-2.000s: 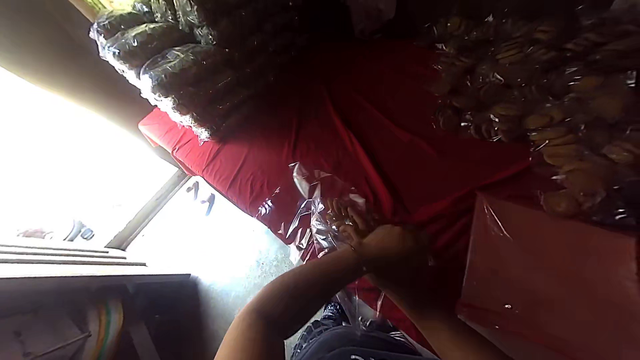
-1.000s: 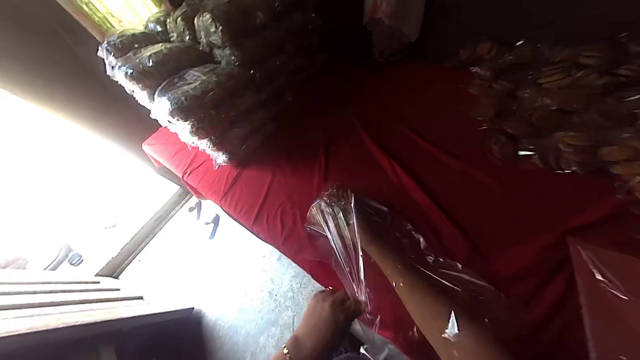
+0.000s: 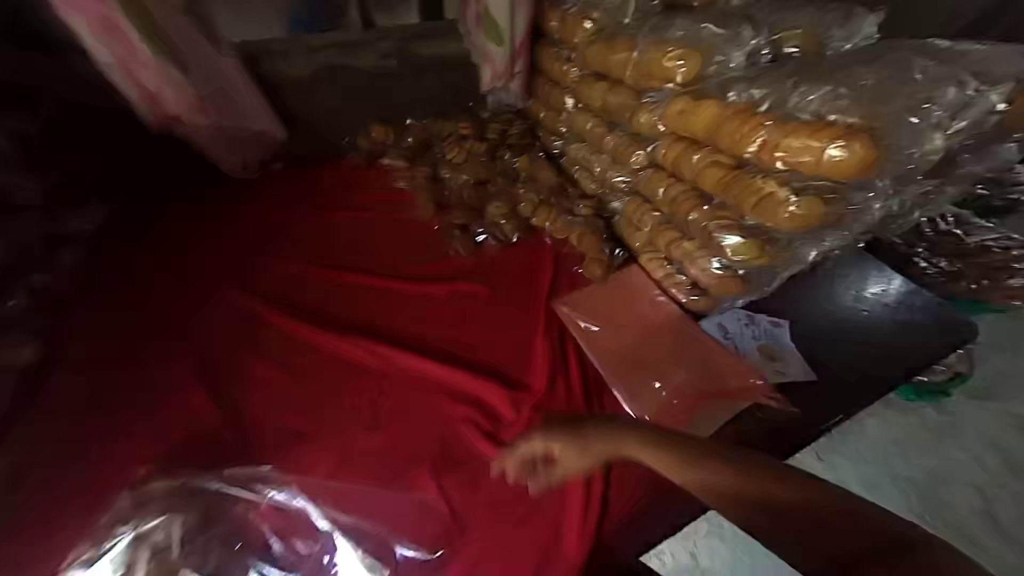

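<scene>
My right hand (image 3: 552,456) is over the red cloth (image 3: 384,352), its fingers loosely bent and blurred, with no object visible in it. Just beyond its wrist lies a flat stack of pinkish plastic bags or sheets (image 3: 660,352). A clear plastic bag (image 3: 256,528) shows at the bottom left edge, shiny and partly cut off; its contents are hard to make out. My left hand is outside the frame.
Bags of round golden baked pieces (image 3: 720,160) are stacked at the upper right. Smaller brown pieces in plastic (image 3: 480,176) lie beside them. A printed paper (image 3: 760,344) rests on the dark table surface (image 3: 888,320). Pink patterned fabric (image 3: 184,88) hangs at the upper left.
The view has swung far to the right. My left hand has gone out of view. My right arm, behind clear plastic a second ago, is now outside it over the cloth.
</scene>
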